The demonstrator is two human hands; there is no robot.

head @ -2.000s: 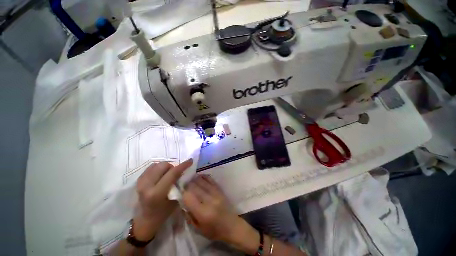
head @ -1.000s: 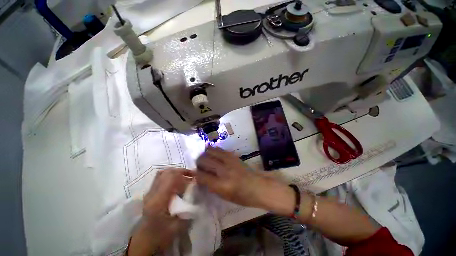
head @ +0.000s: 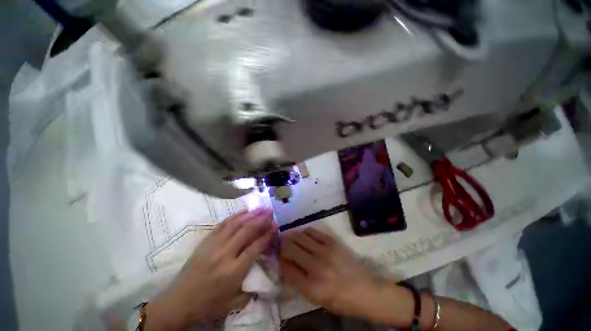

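The white garment piece point(head: 181, 210) with dark double topstitching lies left of the needle. Its folded edge point(head: 257, 279) runs up between my hands to the lit presser foot point(head: 267, 184) of the white brother sewing machine point(head: 311, 77). My left hand point(head: 223, 265) lies on the cloth just below the foot, its fingertips close together on the edge. My right hand point(head: 324, 268) is at the right side of the same edge, with its fingertips at the cloth. The grip under the fingers is partly hidden, and the picture is blurred.
A smartphone point(head: 372, 187) with a purple screen lies right of the needle. Red-handled shears point(head: 463, 194) lie further right, with a small brown tab point(head: 404, 169) between. More white cloth point(head: 496, 284) hangs below the table's front edge at the right.
The view has moved closer to the machine. My right hand has drawn back from near the foot to the right of the edge. My left hand has moved up towards the foot.
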